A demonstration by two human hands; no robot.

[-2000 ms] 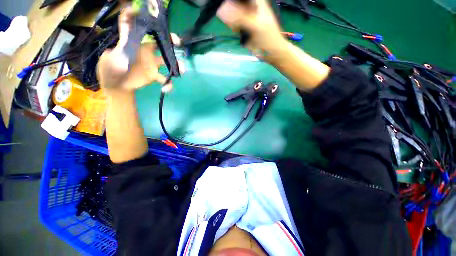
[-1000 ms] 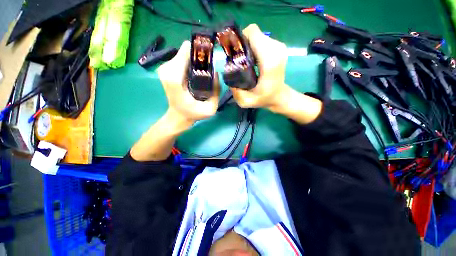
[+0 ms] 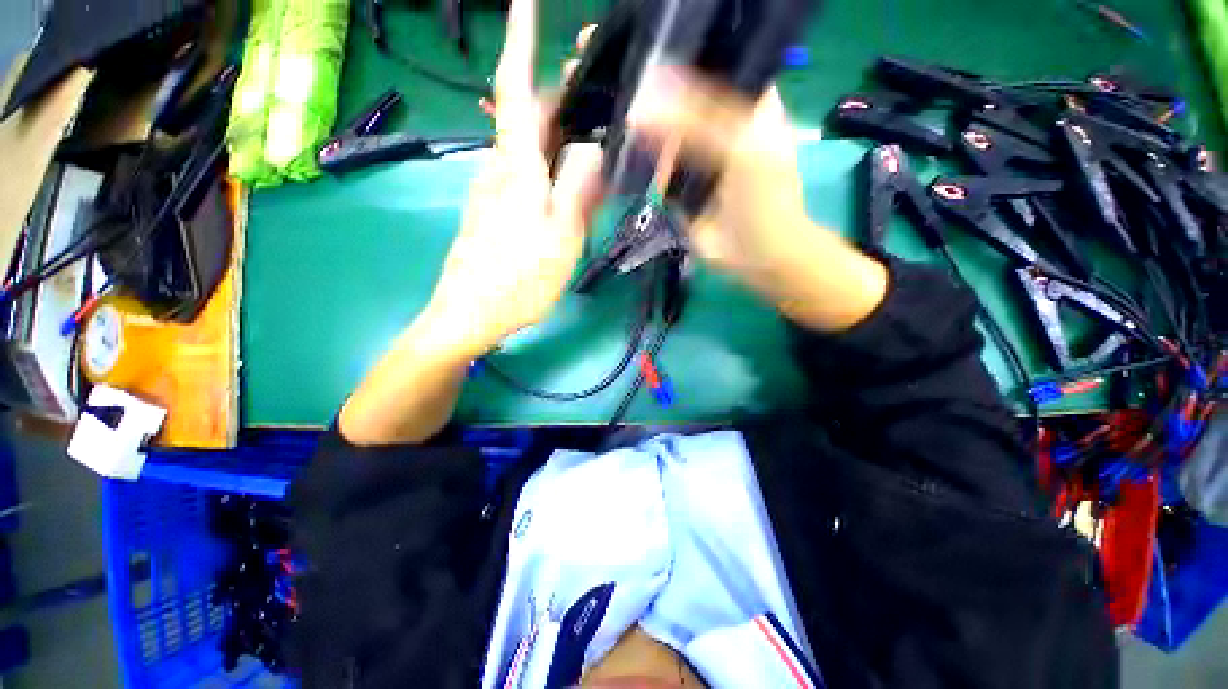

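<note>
My left hand [image 3: 512,242] is upright at the bench's middle, fingers stretched up and blurred. Dark clamp parts show behind its fingers; whether it grips them is unclear. My right hand [image 3: 761,202], also blurred, is closed around black battery clamps [image 3: 734,47] at the top centre. Their jaws and number are unclear. Another black clamp [image 3: 649,236] lies on the green mat [image 3: 350,283] below and between my hands, its thin lead curving toward the front edge. A red-and-blue lead end [image 3: 656,380] lies near that edge.
A clamp pile [image 3: 1077,202] covers the right bench. One clamp [image 3: 370,148] lies beside the green wrapped roll [image 3: 283,101]. An orange-yellow board [image 3: 182,377] and white block [image 3: 117,431] sit left. A blue crate [image 3: 155,579] and red bin [image 3: 1131,545] are below.
The two clamps held up with copper jaws facing the camera are now turned and blurred near my right hand. My left fingers have straightened upward. The view has shifted slightly.
</note>
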